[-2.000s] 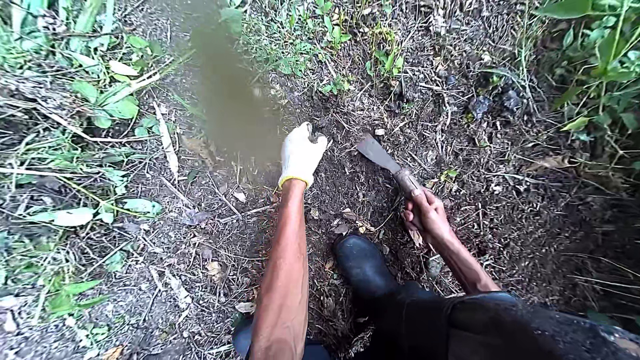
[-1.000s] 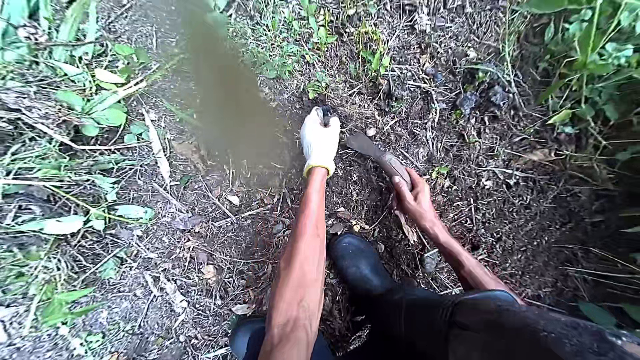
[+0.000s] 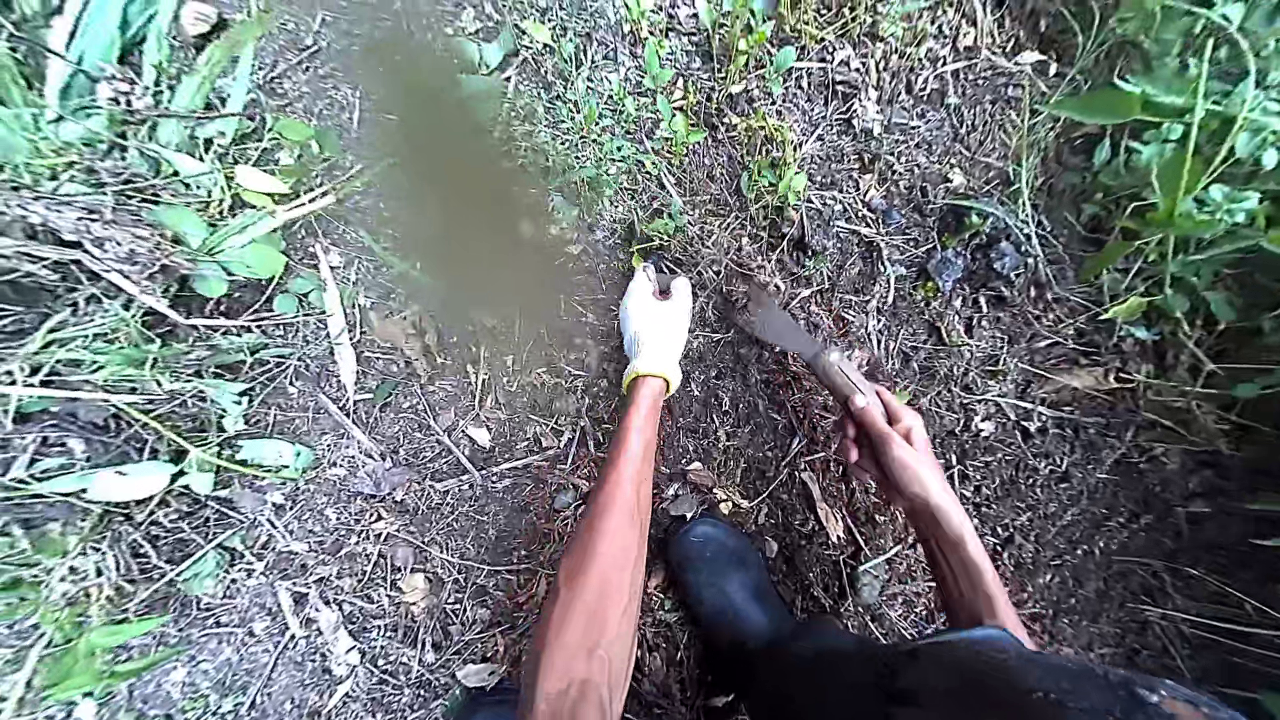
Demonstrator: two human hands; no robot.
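Note:
My left hand [image 3: 656,325] wears a white knit glove with a yellow cuff. Its fingers are curled at the soil, close to a small green weed [image 3: 662,226]; whether anything is between the fingertips cannot be made out. Bare, my right hand [image 3: 893,440] is closed around the handle of a flat-bladed hand tool [image 3: 785,330], which resembles a trowel or weeding knife. The blade points up and left, its tip at the loose soil a little right of the glove.
A black rubber boot [image 3: 725,580] stands below my hands, with part of another at the bottom edge. Cut leaves and stalks [image 3: 120,480] lie at the left. Leafy plants [image 3: 1190,190] grow at the right, low weeds [image 3: 640,120] ahead. A brown blur covers part of the upper left.
The gloved left hand has moved right from where it was two seconds ago and its fingers reach slightly different ground. The right hand still holds the tool, whose blade now meets the loose soil.

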